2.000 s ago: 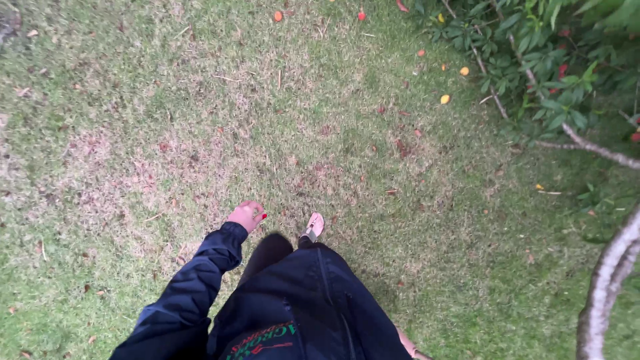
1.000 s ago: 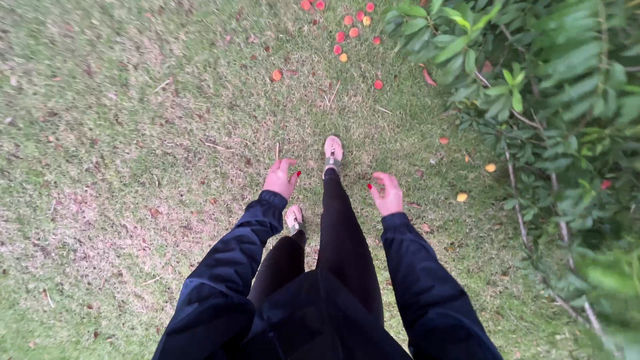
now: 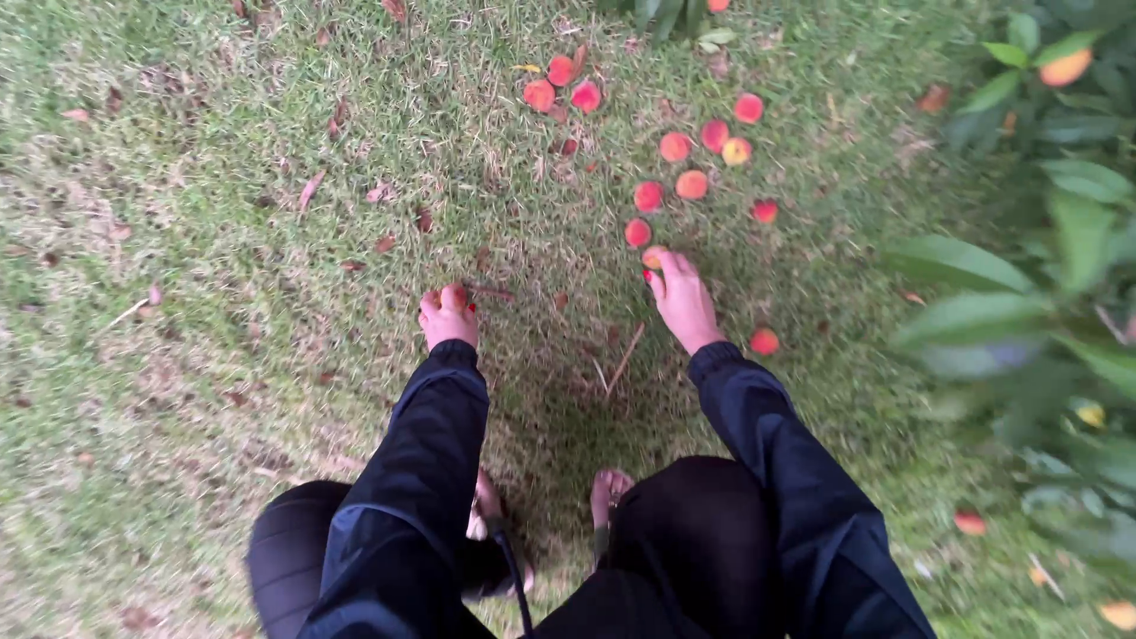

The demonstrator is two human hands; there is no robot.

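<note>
My left hand (image 3: pixel 450 318) is curled around a reddish peach (image 3: pixel 453 297), just above the grass. My right hand (image 3: pixel 683 302) reaches down to a yellow-orange peach (image 3: pixel 654 257), its fingertips at the fruit's near side; whether they grip it cannot be told. Just beyond that fruit lies a red peach (image 3: pixel 637 232), with another red peach (image 3: pixel 648 196) farther out. A yellowish peach (image 3: pixel 736 151) sits among several more on the grass. One red peach (image 3: pixel 764 341) rests to the right of my right wrist.
Leafy branches (image 3: pixel 967 275) hang along the right side, with an orange fruit (image 3: pixel 1065 67) at upper right. Dry leaves and a thin twig (image 3: pixel 627 357) lie on the grass (image 3: pixel 266 266). My knees are bent, one on each side of my feet.
I have gone from standing to a crouch beside the scattered peaches. My left hand, empty a second ago, now holds a peach; my right hand has come down to another. The view has moved closer to the ground.
</note>
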